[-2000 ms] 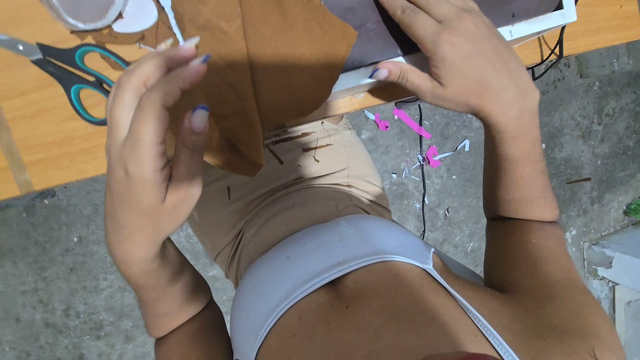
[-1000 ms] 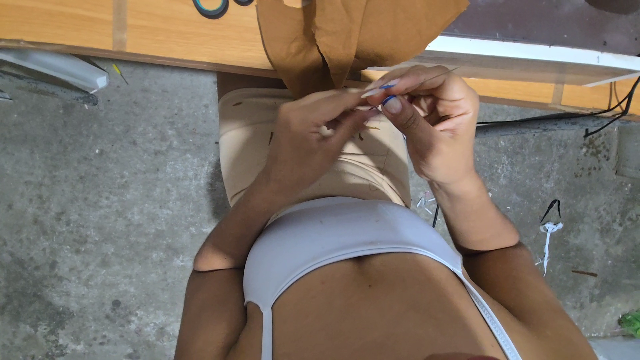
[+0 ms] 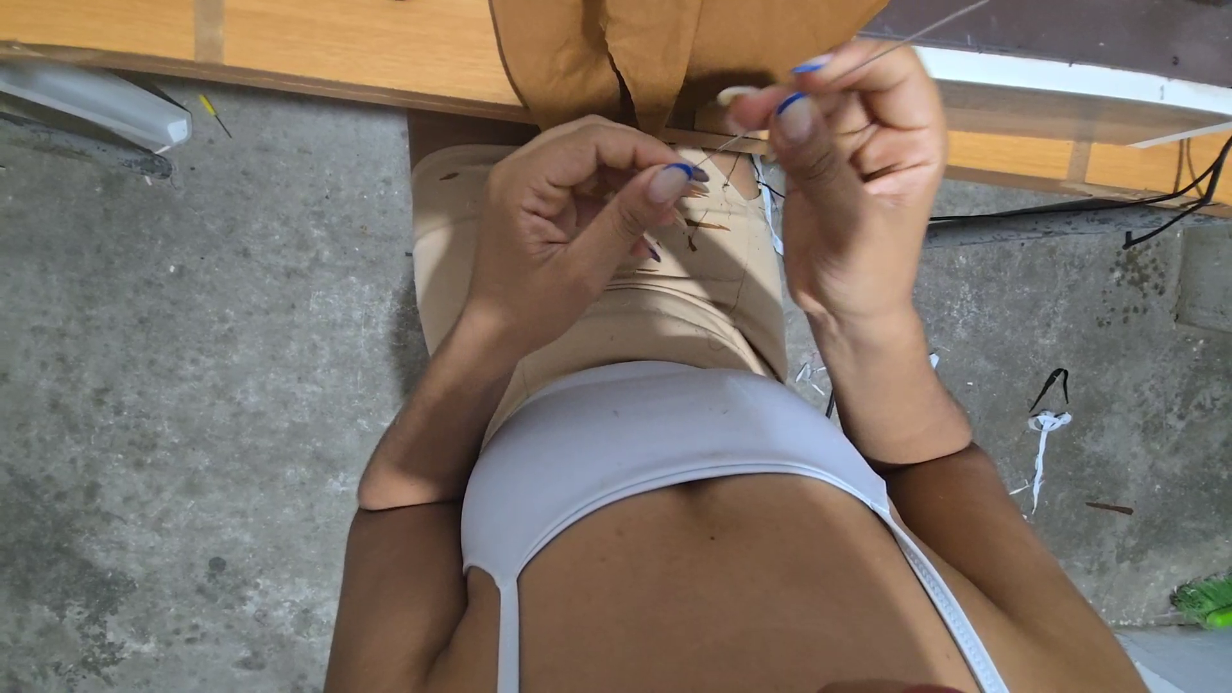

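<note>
A thin thread (image 3: 729,144) runs between my two hands over my lap. My left hand (image 3: 587,217) pinches its lower end between thumb and fingertips; whether a needle is there I cannot tell. Up and to the right, my right hand (image 3: 857,164) pinches the thread between thumb and fingers, and a thin grey length (image 3: 914,37) slants up from it past the view's top edge. Brown fabric (image 3: 654,58) hangs over the table's front edge, just beyond both hands.
The wooden table (image 3: 356,48) spans the top, with a white-edged dark panel (image 3: 1078,43) at the right. Black cables (image 3: 1059,207) hang below it. Scraps (image 3: 1044,423) lie on the concrete floor (image 3: 241,337). A clear plastic piece (image 3: 106,106) is at the far left.
Two seconds ago my hands were apart, the right one on the white-edged panel. They came together over my lap and have since parted slightly, with thread between them. The view has shifted.
</note>
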